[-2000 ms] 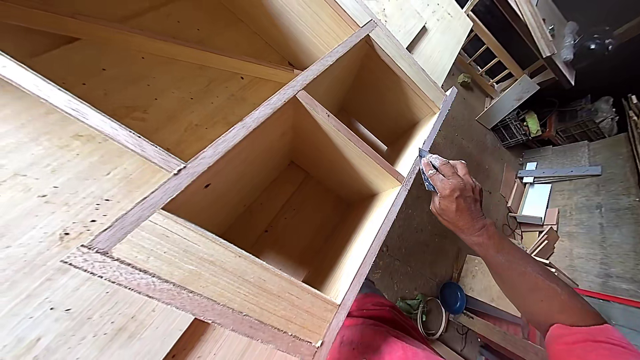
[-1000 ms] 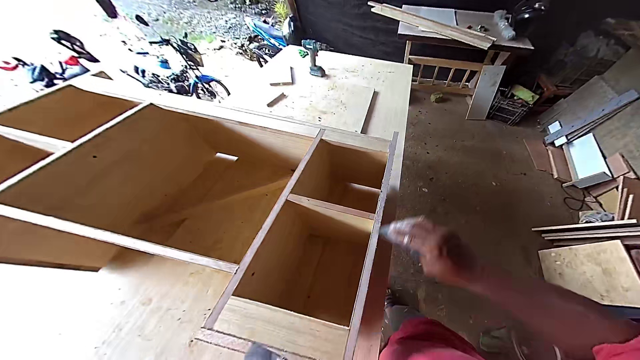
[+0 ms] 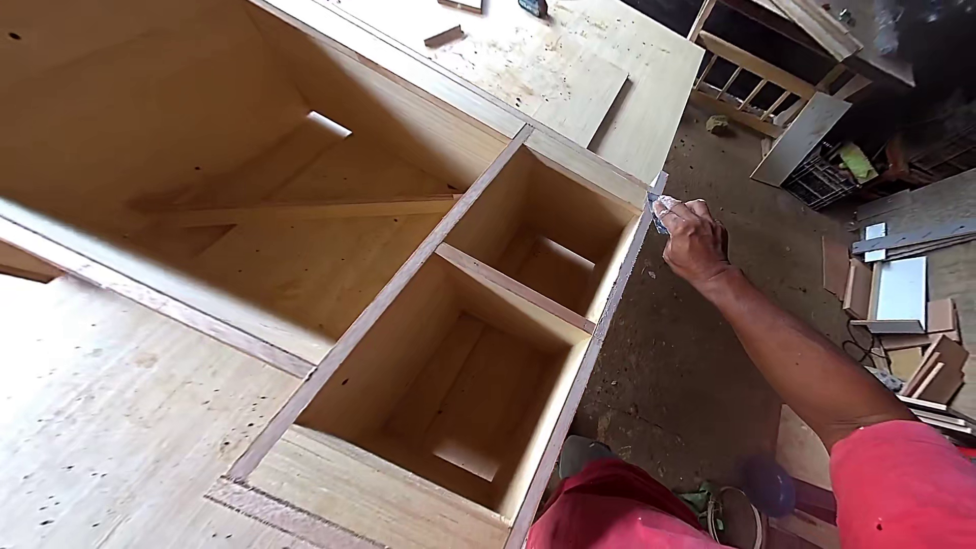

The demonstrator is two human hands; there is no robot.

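My right hand (image 3: 695,235) grips a small whitish and blue-grey pad or cloth (image 3: 662,212), whose exact kind I cannot tell. The pad touches the far end of the right edge strip (image 3: 610,305) of a wooden cabinet frame. That frame lies on a pale plywood panel (image 3: 114,412). Two box-like compartments stand beside the strip, parted by a narrow wooden divider (image 3: 515,286). A longer strip (image 3: 412,267) separates them from a large open compartment (image 3: 335,252) at the left. My left hand is out of view.
Beyond the cabinet are a plywood sheet (image 3: 648,99) with sawdust, a small wood offcut (image 3: 444,36) and part of a power tool (image 3: 534,7). To the right, a black crate (image 3: 822,183), a grey-white board (image 3: 804,137) and wood scraps (image 3: 942,366) lie on the floor.
My right hand, still holding the pad, has moved along the right edge strip to its far corner; two seconds ago it was beside the divider's end. The view has swung and come closer again.
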